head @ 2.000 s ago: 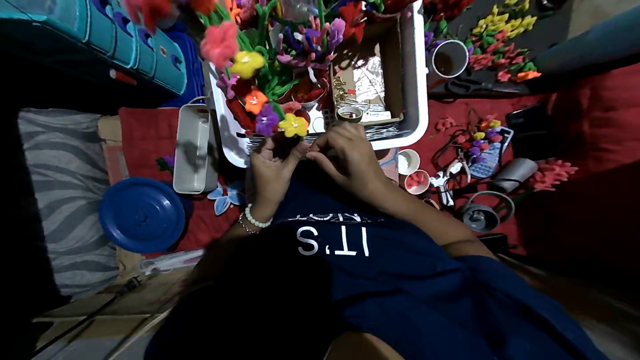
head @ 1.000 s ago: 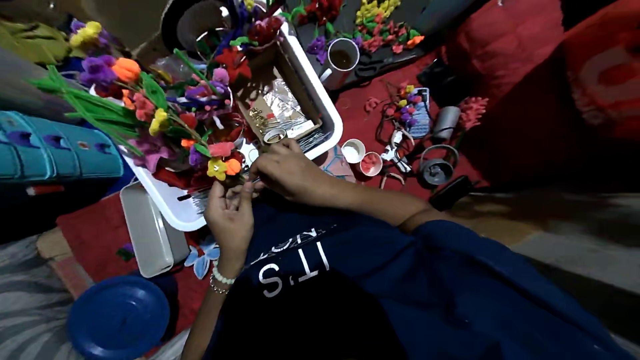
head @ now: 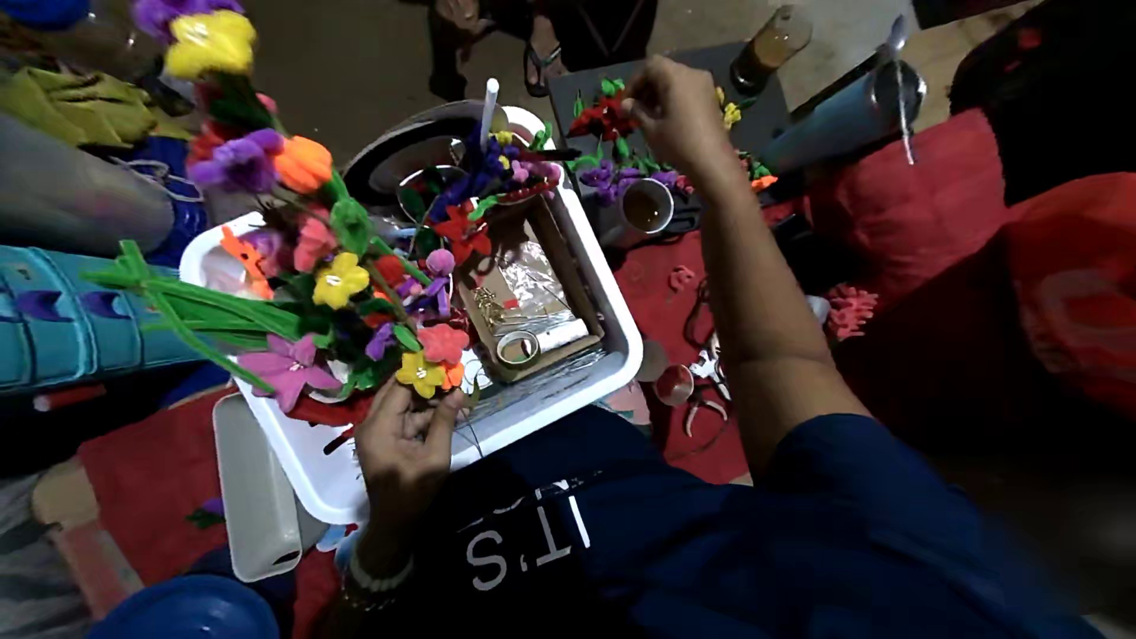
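Near the white plastic tub's (head: pixel 621 373) front edge, my left hand (head: pixel 408 439) pinches the stem of a pipe-cleaner flower spray, just below a yellow flower (head: pixel 421 374). The spray rises to the upper left with orange, purple and pink flowers; a pink pipe-cleaner flower (head: pixel 286 368) lies beside it. My right hand (head: pixel 676 111) reaches far forward over a dark board, its fingers at a red pipe-cleaner flower (head: pixel 603 117); whether they grip it cannot be told. A cardboard box (head: pixel 581 288) in the tub holds a roll of tape (head: pixel 517 348) and thin wires.
A mug (head: pixel 646 206) of dark liquid stands under my right forearm, near a glass jar (head: pixel 772 49). A grey tray (head: pixel 257 497) and a blue plastic basin (head: pixel 191 612) are at lower left. Teal drawers (head: pixel 80 311) stand left. A person's sandalled foot (head: pixel 541 53) shows at the top.
My right hand has left my left hand and moved forward and right to the flowers on the dark board. My left hand stays at the spray's stem. The view has shifted.
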